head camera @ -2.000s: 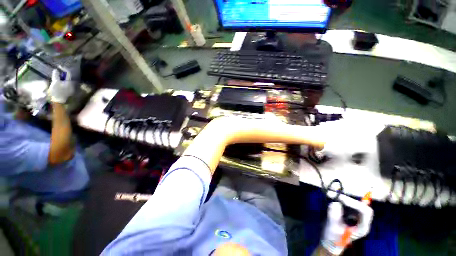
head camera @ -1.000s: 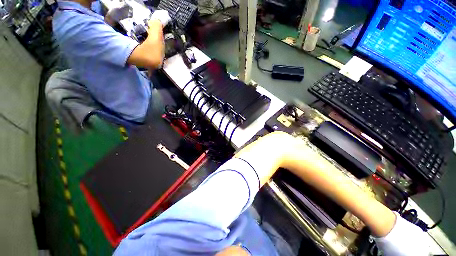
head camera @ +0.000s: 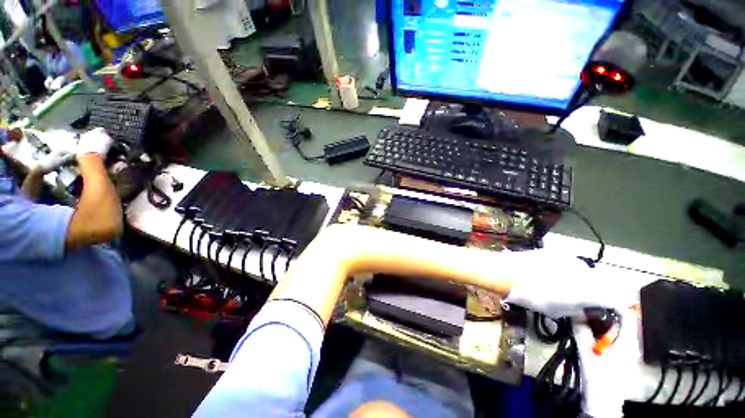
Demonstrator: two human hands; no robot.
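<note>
Two black power adapters lie on the test fixture (head camera: pixel 490 347), one in the back position (head camera: pixel 429 218) and one in the front position (head camera: pixel 417 313). My left arm crosses over the fixture. My gloved left hand (head camera: pixel 551 282) is over the bench to its right; its fingers are blurred and what they hold cannot be told. My gloved right hand (head camera: pixel 622 328) is just beyond, blending with the white bench, around a thin orange stick (head camera: pixel 605 339) and a small dark piece. Black cords hang between fixture and right hand.
Adapters stand in rows left (head camera: pixel 249 212) and right (head camera: pixel 694 322) of the fixture, cords hanging in front. Behind are a keyboard (head camera: pixel 474 163), a lit monitor (head camera: pixel 498 49) and a dark head with red lights (head camera: pixel 614 65). Another worker sits left (head camera: pixel 61 253).
The view has swung back from the left to the fixture and right bench. The front adapter shows more fully. The orange stick and right hand, out of view one second ago, are in view near my left hand.
</note>
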